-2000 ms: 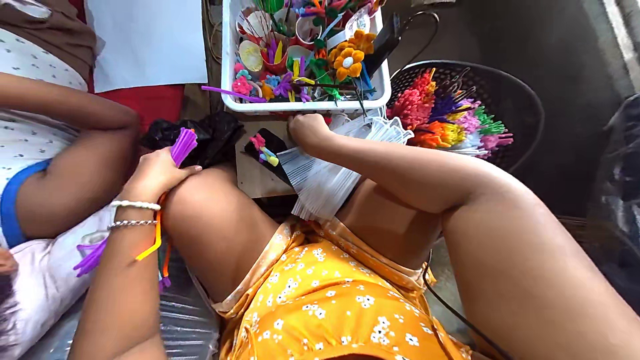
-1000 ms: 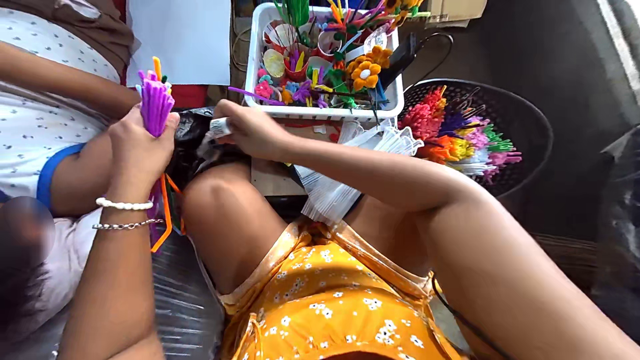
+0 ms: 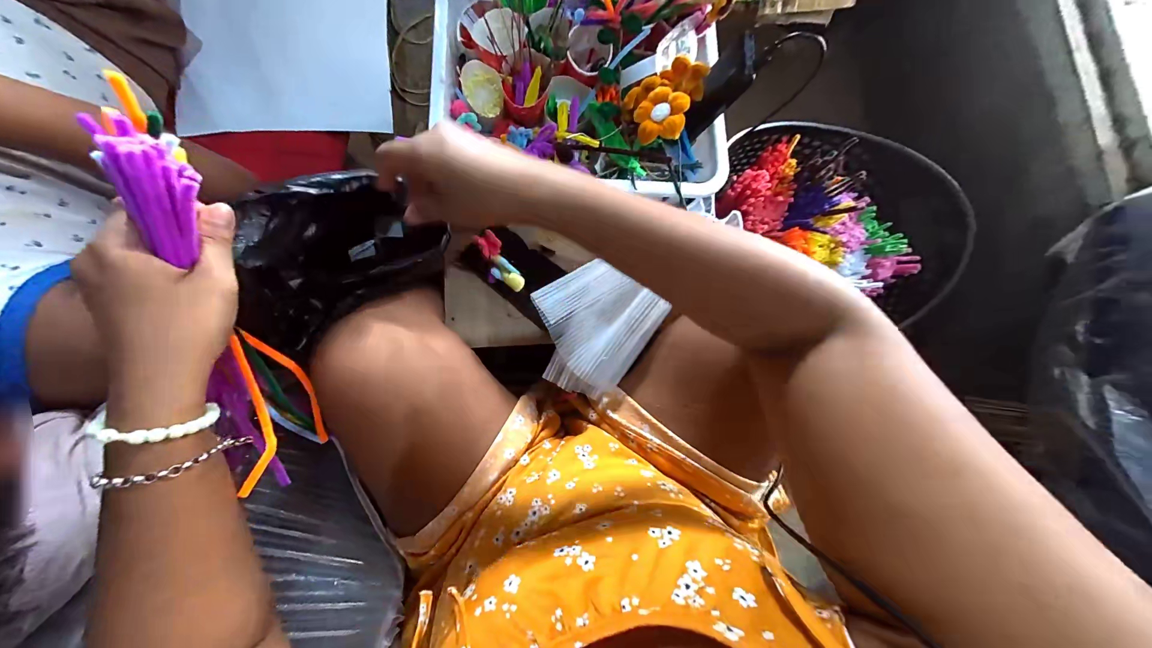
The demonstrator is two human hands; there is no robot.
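Note:
My left hand (image 3: 166, 297) is closed around a bundle of pipe cleaners (image 3: 157, 193), mostly purple, with orange and green ones among them; their lower ends hang beneath the wrist. My right hand (image 3: 441, 175) is over the right edge of an open black plastic bag (image 3: 306, 225), near the white basket's lower left corner. Its fingers are blurred, and whether they pinch the bag I cannot tell. Small pale scraps lie inside the bag. A fanned stack of thin white strips (image 3: 598, 324) rests at my lap, and a small multicoloured pipe-cleaner piece (image 3: 498, 261) lies beside it.
A white plastic basket (image 3: 720, 148) holds cups, pipe-cleaner flowers and a black tool. Right of it, a dark mesh basket (image 3: 963, 216) holds coloured pipe cleaners. Another person's arm (image 3: 54, 117) is at the left. A white sheet (image 3: 283, 67) lies on red material; a cable (image 3: 837, 558) crosses near my leg.
My right hand has moved from beside the white strips, left to the black bag; a pale scrap seen in it one second ago no longer shows there. My left hand has risen with the bundle.

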